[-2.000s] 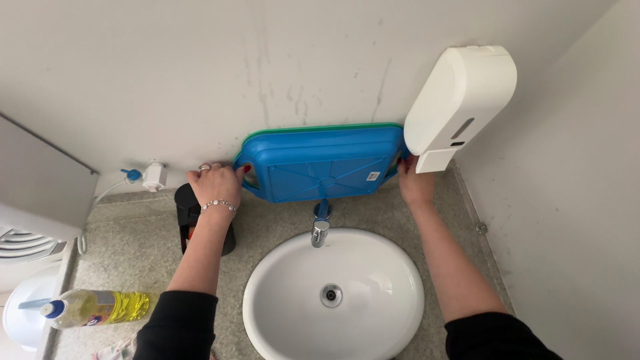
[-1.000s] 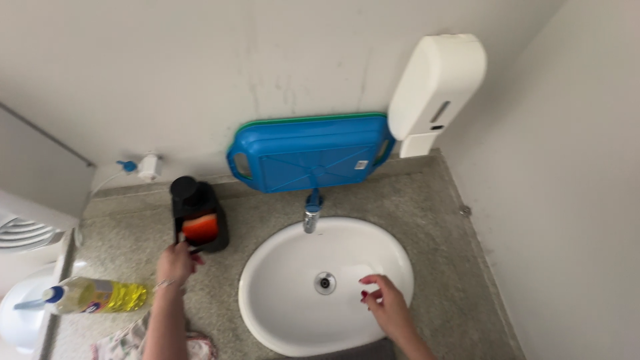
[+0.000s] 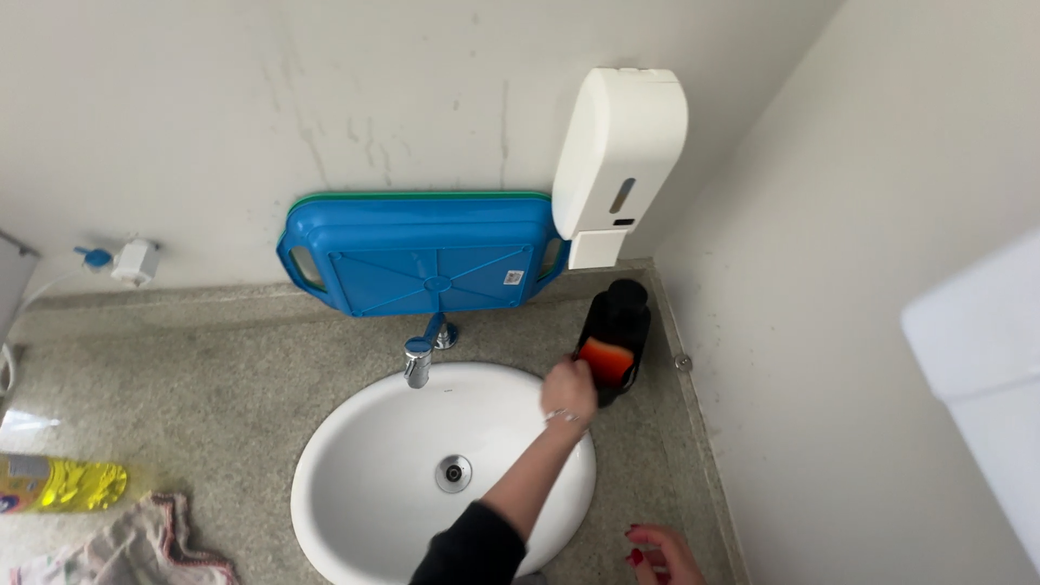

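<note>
My left hand (image 3: 569, 390), with a bracelet at the wrist, reaches across the white oval sink (image 3: 333, 487) and grips the near left edge of a black sponge caddy (image 3: 638, 325). An orange sponge (image 3: 605, 361) lies inside the caddy, which stands on the stone counter right of the sink. My right hand (image 3: 662, 556), fingers bent and holding nothing, is at the bottom edge, right of the sink. Behind the chrome tap (image 3: 418, 366), a blue plastic tray (image 3: 431, 276) leans on the wall, with a green rim showing behind it.
A white soap dispenser (image 3: 630, 146) is fixed to the wall above the caddy. At the left lie a bottle of yellow liquid (image 3: 81, 485) and a patterned cloth (image 3: 138, 544). A white wall valve (image 3: 136, 262) is at the back left. The side wall (image 3: 780, 366) bounds the counter.
The caddy, left of the sink in both earlier frames, now stands right of it, with my left hand on it. Both hands have left the blue tray, which they touched two seconds ago.
</note>
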